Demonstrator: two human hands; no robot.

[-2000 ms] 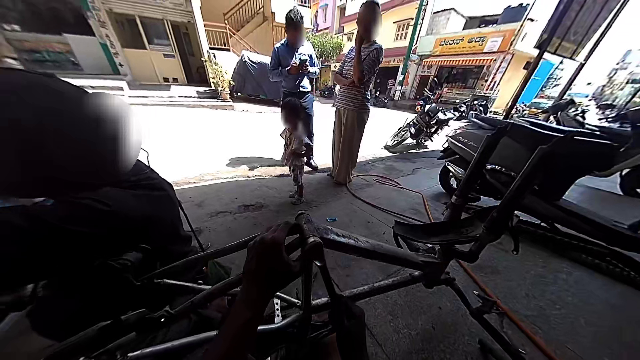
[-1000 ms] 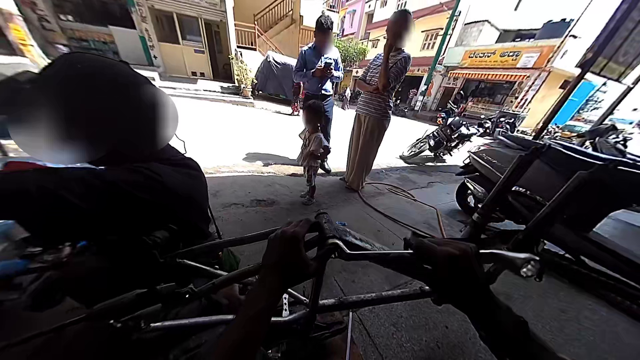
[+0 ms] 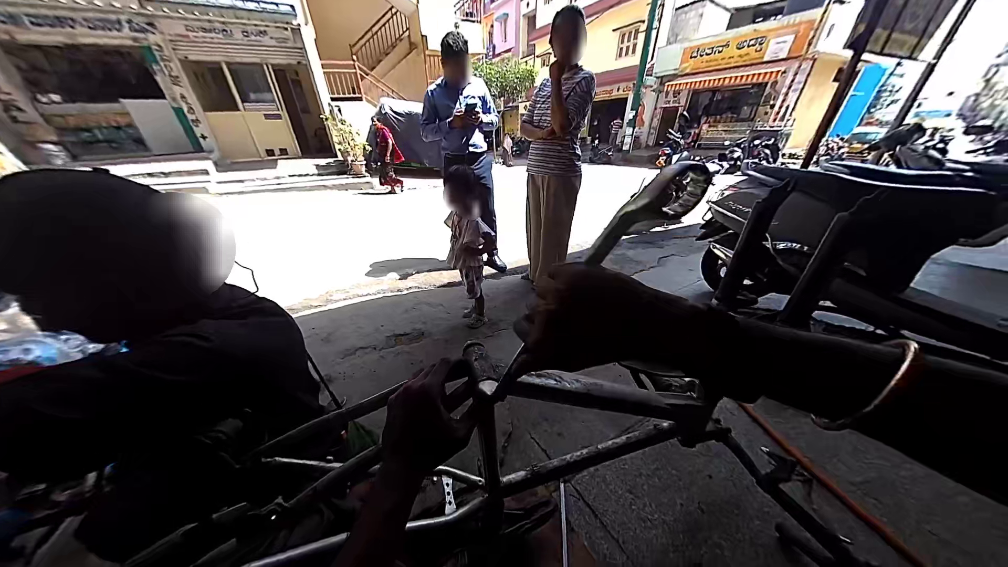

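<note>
A metal bicycle frame stands low in front of me, with its seat cluster near the middle of the view. My left hand has its fingers and thumb around that joint. Just right of it, my right hand is closed around the handle of a large metal wrench. One wrench head points up and away to the right; the other end reaches down to the joint, where the exact contact is hard to see in shadow. A bangle circles my right wrist.
A person in dark clothes bends close on my left. Ahead stand a child and two persons. A parked scooter is at the right. An orange hose lies on the paving.
My right hand, out of view two seconds ago, gripped the wrench at the right one second ago. It is now nearer the joint, with the wrench's far end raised. My left hand stays at the joint.
</note>
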